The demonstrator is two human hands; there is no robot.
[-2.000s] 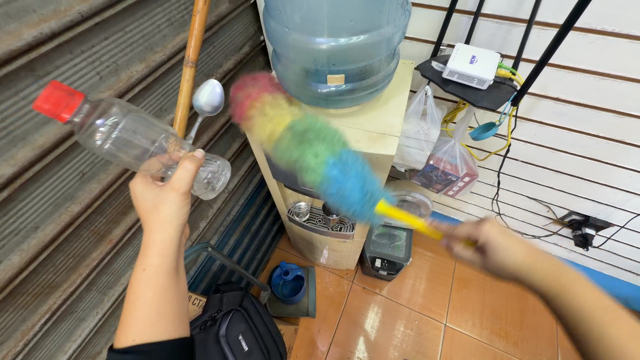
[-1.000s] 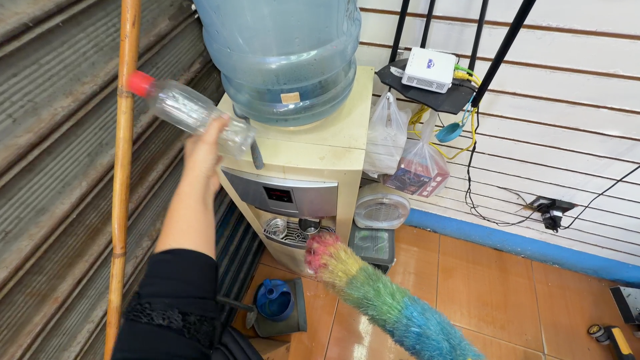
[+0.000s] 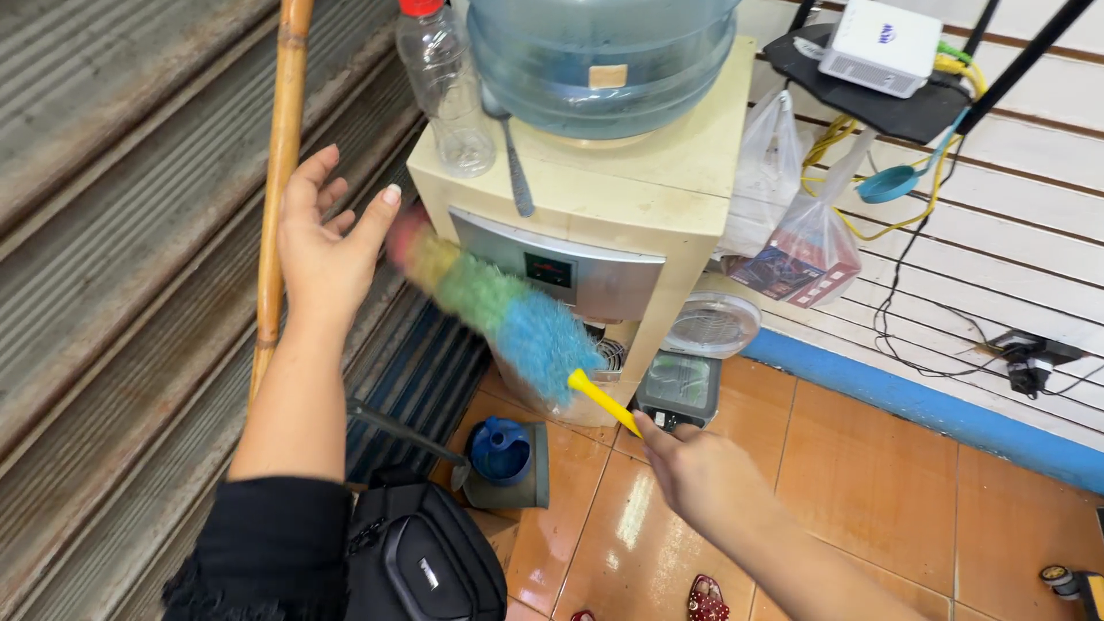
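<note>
My left hand [image 3: 332, 237] is raised with its fingers apart and holds nothing, beside a bamboo pole [image 3: 280, 172]. My right hand [image 3: 690, 461] grips the yellow handle of a multicolored duster [image 3: 492, 302], whose fluffy head blurs across the front of a cream water dispenser [image 3: 699, 190]. On the dispenser's top, at its left edge, a clear plastic bottle [image 3: 444, 86] with a red cap stands upright. A metal spoon [image 3: 516, 164] lies between it and the large blue water jug [image 3: 604, 52].
A corrugated metal shutter [image 3: 129, 216] runs along the left. Below are a black bag [image 3: 423, 552] and a blue container [image 3: 500, 448] on a dustpan. To the right, plastic bags [image 3: 802, 233] hang under a black shelf [image 3: 862, 95] bearing a white device [image 3: 880, 47]. Cables hang along the slatted wall.
The bottle, held in my left hand in both earlier frames, now stands on the dispenser, let go. The spoon, by my left hand two seconds ago, lies there. The duster has swung up toward the left.
</note>
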